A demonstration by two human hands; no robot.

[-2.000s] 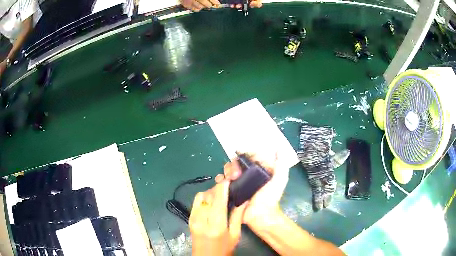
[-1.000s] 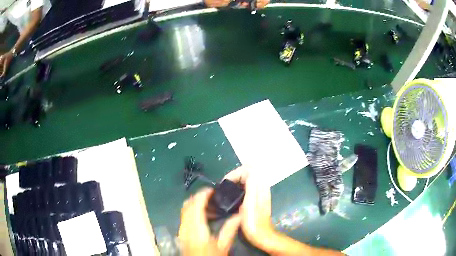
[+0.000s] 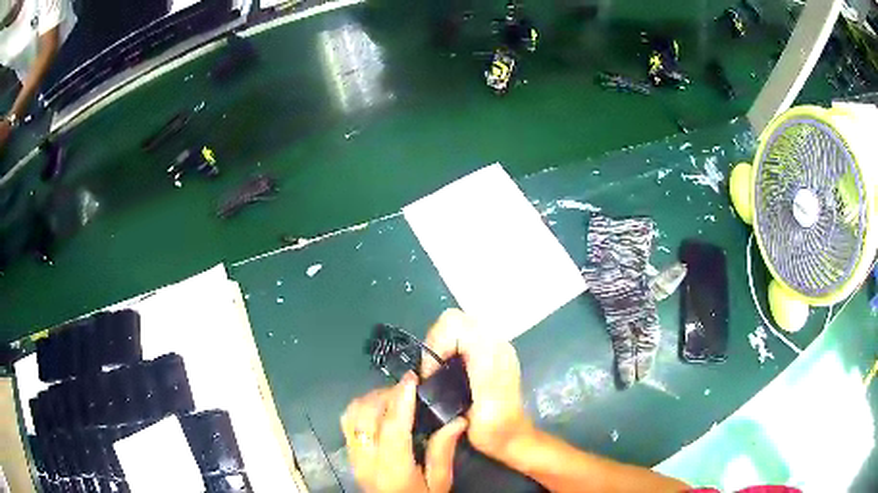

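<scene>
A black adapter is held between both hands at the lower centre, above the green bench. My left hand grips its left and lower side, with the thumb on it. My right hand wraps its right and upper side. A thin black output cable runs from the top of the adapter to a bundle just left of my right hand. My fingers hide much of the adapter, and I cannot tell whether its housing is fully closed.
Black top covers stand in rows on a white board at left. A white sheet, striped glove, black phone and desk fan are to the right. Boards with yellow parts lie on the green belt. A person's arm shows top left.
The adapter has turned and moved down and left between my hands, both still on it. The cable bundle has shifted. Belt items have moved left, and the other person's hands at the top are out of view.
</scene>
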